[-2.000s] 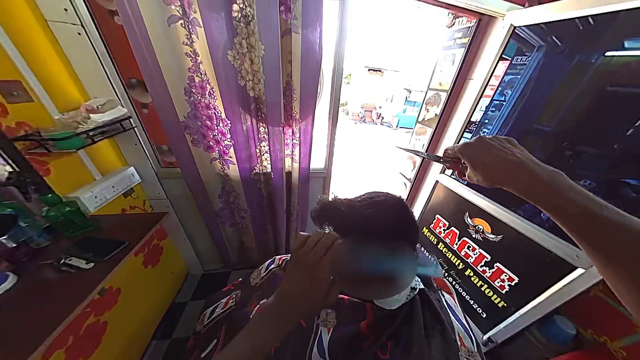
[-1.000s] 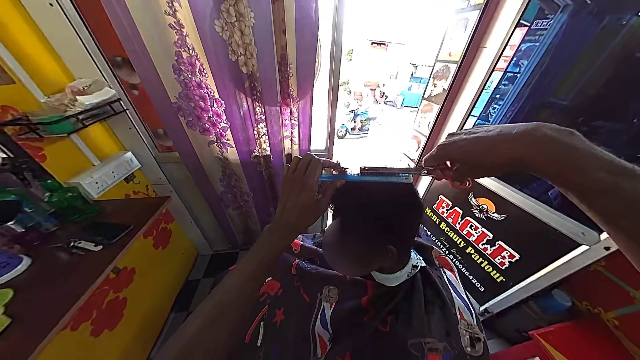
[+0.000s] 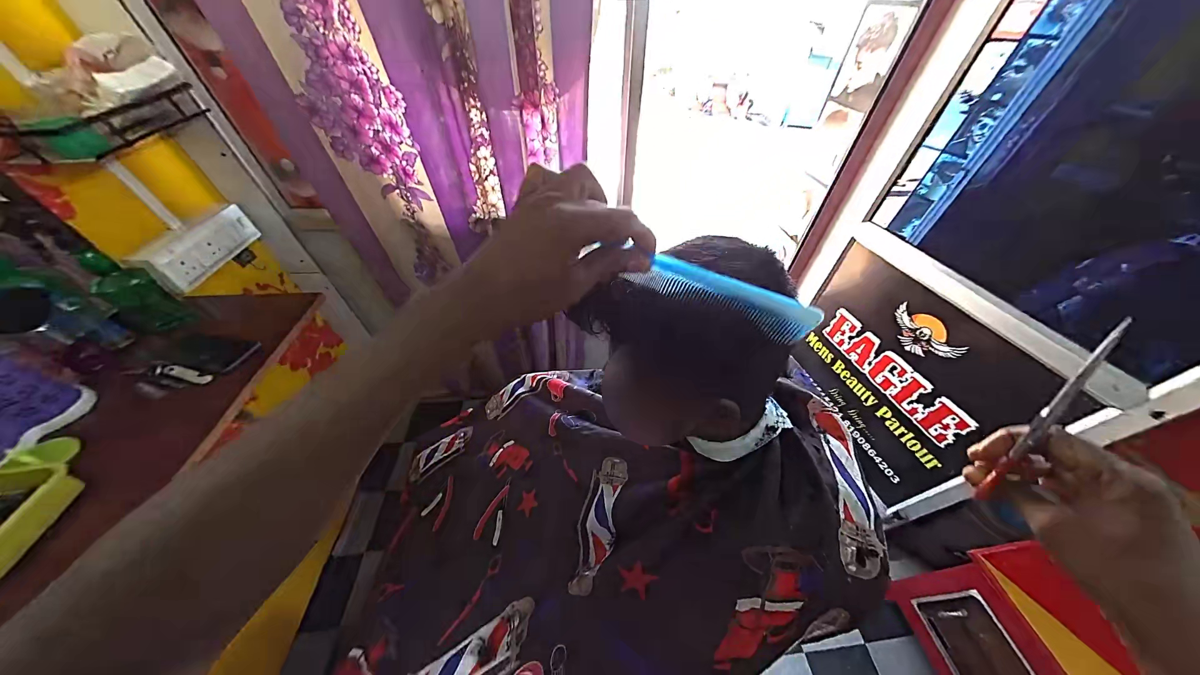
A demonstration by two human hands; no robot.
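Observation:
My left hand point(image 3: 572, 234) pinches the end of a blue comb point(image 3: 736, 291), whose teeth lie against the dark hair point(image 3: 694, 323) on a seated person's head. To the right, apart from the head, my right hand point(image 3: 1078, 487) holds haircutting scissors point(image 3: 1069, 398) with the blades together and pointing up. A white neck strip point(image 3: 745, 439) circles the person's neck above a dark barber cape point(image 3: 581, 525) printed with barber poles and stars.
A counter point(image 3: 122, 450) with bottles, a phone and a yellow-green tray stands at left, below a wire shelf point(image 3: 141, 117). Purple floral curtains point(image 3: 375, 122) hang ahead beside a bright doorway. A glass door with a signboard point(image 3: 900, 375) stands at right.
My right hand with the scissors has moved from above the head down to the right. The comb, level above the hair a second ago, now slants against it. The view has come closer.

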